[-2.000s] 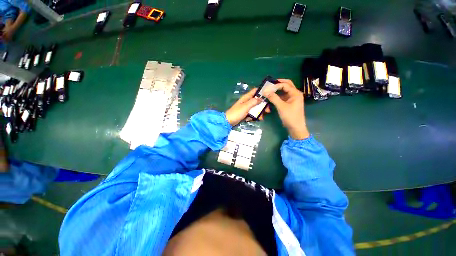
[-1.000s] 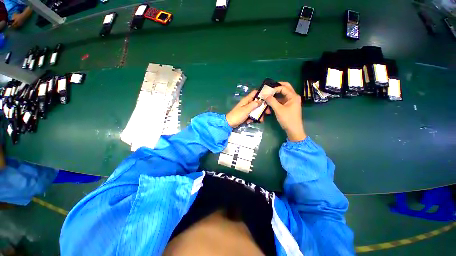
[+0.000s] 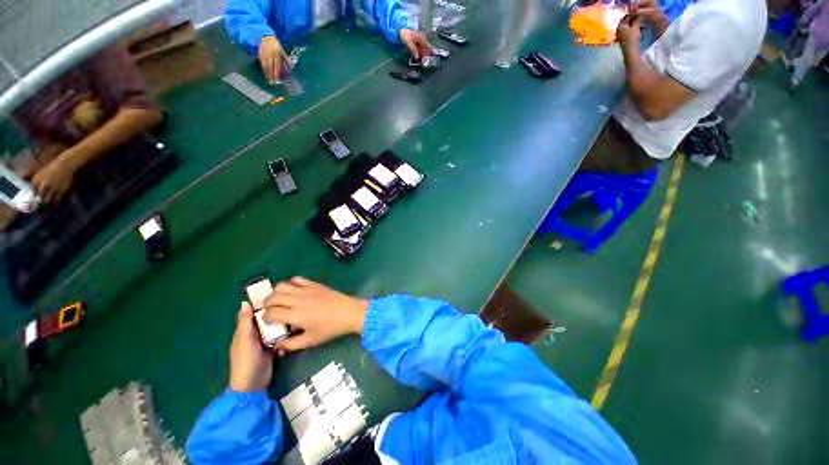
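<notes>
A black handset point(image 3: 259, 289) with pale patches on its face is held upright over the green bench. My left hand point(image 3: 247, 352) grips it from the left and below. My right hand point(image 3: 314, 313) lies over its face with the fingertips on the pale patch; whether they pinch or press is hard to tell. A sheet of die-cut labels point(image 3: 327, 413) lies on the bench just below my hands. A stack of spare sheets point(image 3: 127, 425) shows at the lower left, cut off by the picture's edge.
Phones with pale patches point(image 3: 366, 202) overlap in a row beyond my hands. Single phones point(image 3: 282, 176) and a red-yellow device point(image 3: 69, 315) lie on the far strip. People sit opposite and at right. A black tray point(image 3: 91, 218) is at left, a blue stool point(image 3: 600, 204) at right.
The view has swung to the right, so the bench runs diagonally and more people show. The handset stays in my left hand; my right hand now lies flatter across its face.
</notes>
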